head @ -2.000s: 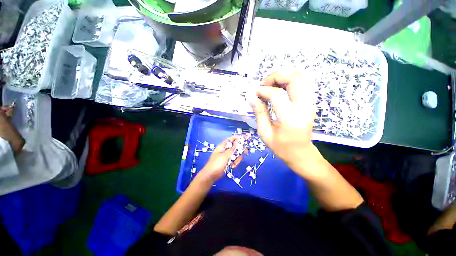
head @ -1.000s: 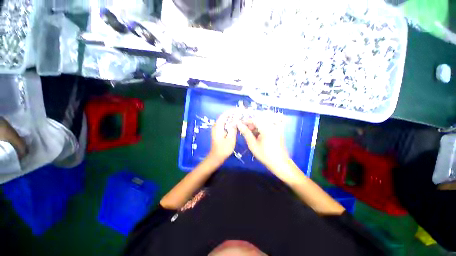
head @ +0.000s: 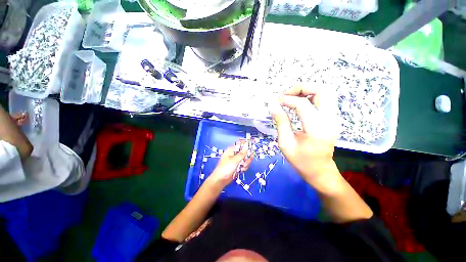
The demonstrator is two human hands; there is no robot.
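My left hand (head: 232,165) is over the blue tray (head: 286,197) and holds a bunch of small white parts with thin stems. More pin parts (head: 258,180) lie loose in the tray. My right hand (head: 309,135) is raised at the bench edge, in front of the clear parts bin (head: 392,102), with thumb and fingertips close together. Glare hides whether anything is between them. The bright assembly fixture (head: 219,97) lies left of my right hand. The large bin holds a dense heap of white-silver parts.
A steel bowl feeder (head: 209,38) stands behind the fixture, with two black rods (head: 162,75) to its left. Small clear boxes (head: 76,84) and a filled bin stand further left. Red stools (head: 121,152) flank the tray below the bench. Another person's arm (head: 13,135) shows at far left.
One second ago both hands were together over the tray. My right hand has since risen to the bench edge, and my left hand stays over the tray. The view has shifted, showing more of the bench.
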